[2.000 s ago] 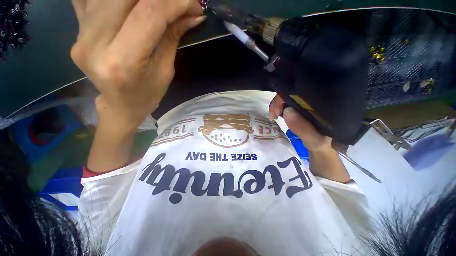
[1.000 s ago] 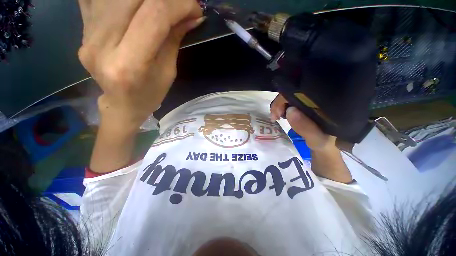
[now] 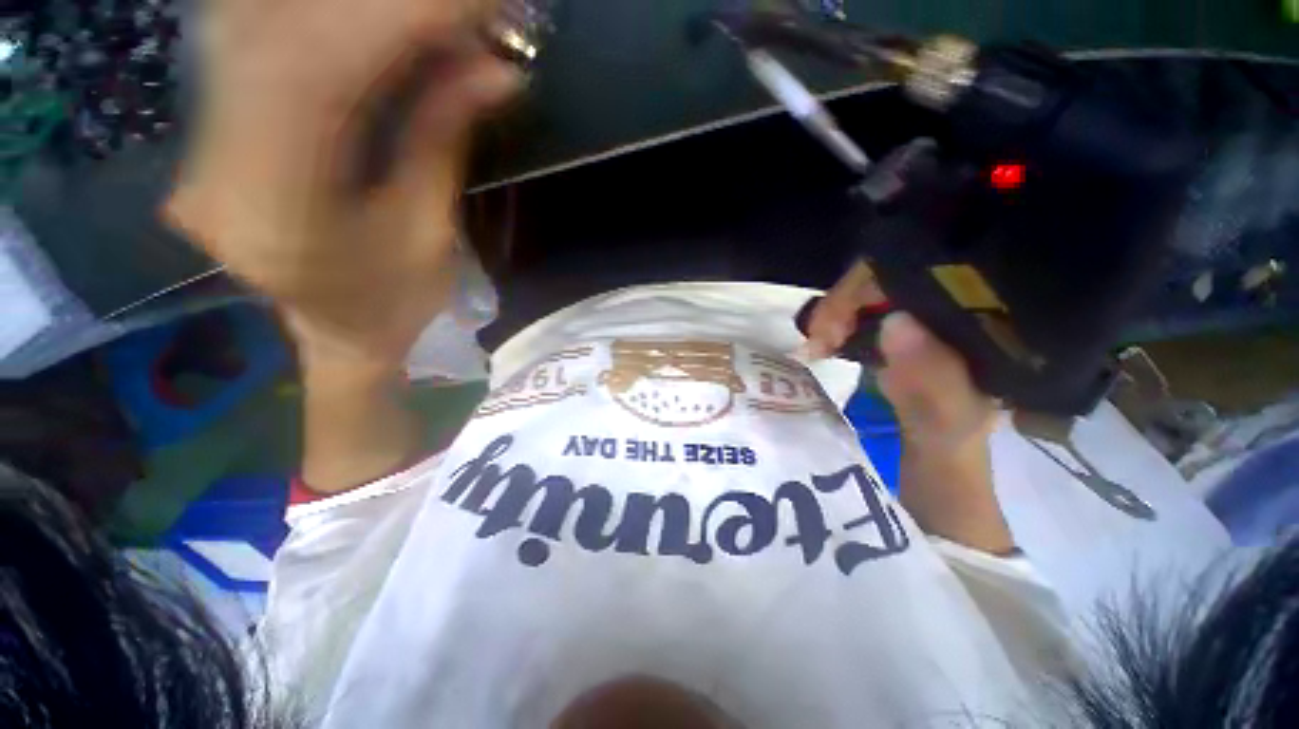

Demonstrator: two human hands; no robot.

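My left hand (image 3: 321, 185) is at the upper left, raised, blurred and cut off by the top edge. Its fingertips pinch a small dark shiny piece (image 3: 522, 32), which looks like a small circuit board; blur hides its details. My right hand (image 3: 926, 373) is shut on the grip of a black soldering gun (image 3: 1068, 214) at the right. The gun has a lit red light, a yellow label and a brass collar (image 3: 942, 69). Its dark barrel and slim white tube (image 3: 805, 103) point to the upper left. The tip is apart from the pinched piece.
A dark glittery heap (image 3: 121, 71) lies on the dark green bench (image 3: 641, 71) at the upper left. A blue bin (image 3: 185, 356) is below the bench at left. A metal hook (image 3: 1090, 473) hangs by the gun. A dark tray (image 3: 1239, 214) with small pieces is at the right.
The gun has moved right, away from the pinched piece, and its red light now shows. My left hand has moved left with the piece. More of the heap shows.
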